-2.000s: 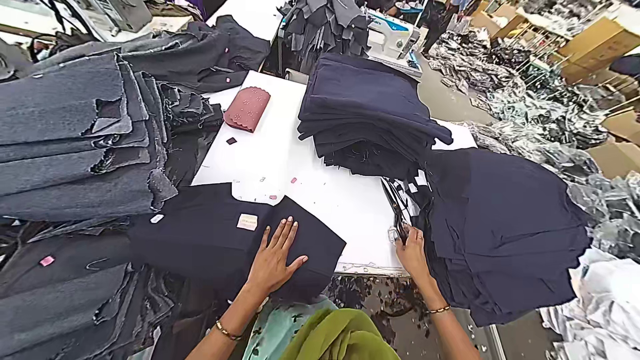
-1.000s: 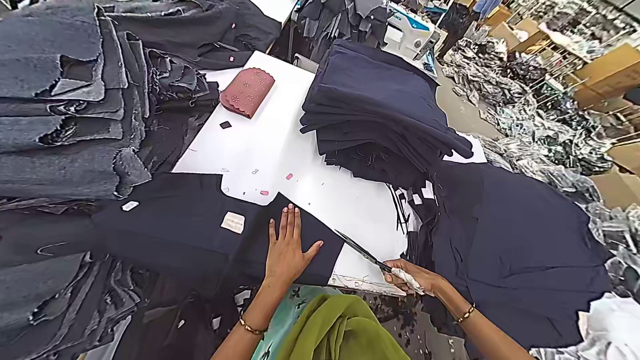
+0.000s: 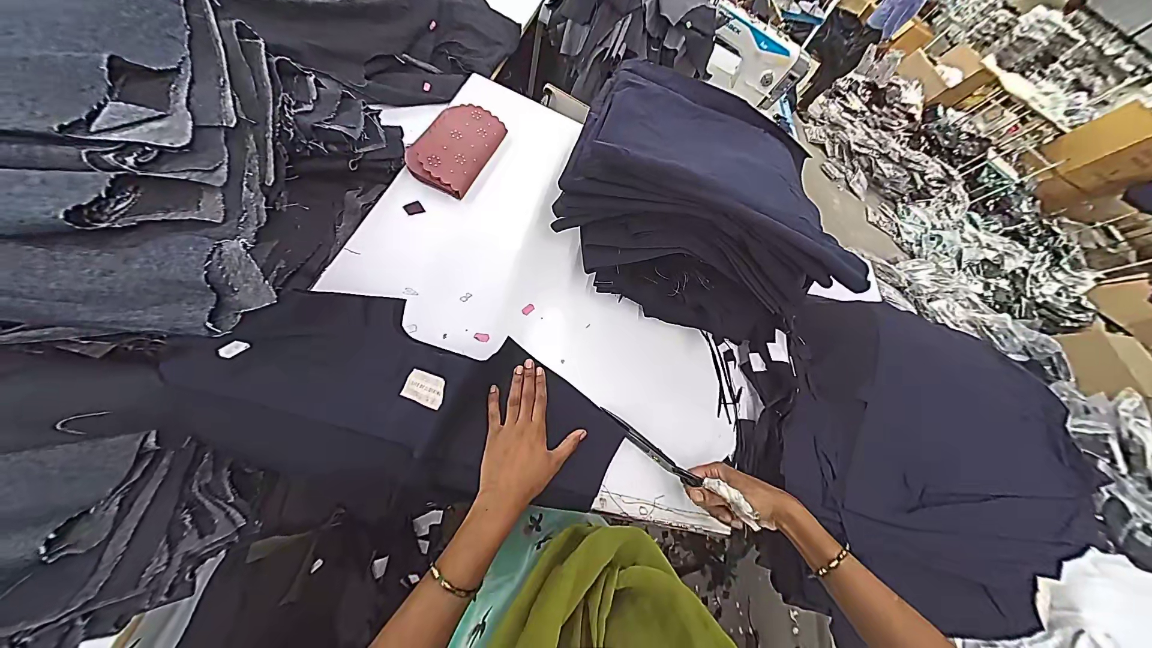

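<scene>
My left hand [image 3: 520, 441] lies flat with spread fingers on a dark navy fabric piece [image 3: 333, 396] on the white tabletop [image 3: 486, 261]. A small paper label [image 3: 423, 389] with writing rests on that fabric, left of the hand. My right hand [image 3: 733, 495] is closed around the handles of black scissors [image 3: 650, 447], whose handles are partly wrapped in white cloth. The blades point up and left, and their tips are at the fabric's right edge. Whether the blades are parted cannot be told.
A stack of folded navy fabric [image 3: 684, 171] stands behind the hands, with more navy pieces [image 3: 936, 450] at right. Frayed grey denim pieces [image 3: 108, 270] are heaped at left. A maroon wallet-like case [image 3: 457, 149] lies at the back, near a sewing machine [image 3: 760, 54].
My right hand, at the table's right edge by the scissors two seconds ago, has brought them to the navy fabric's edge. My left hand stays flat on the fabric.
</scene>
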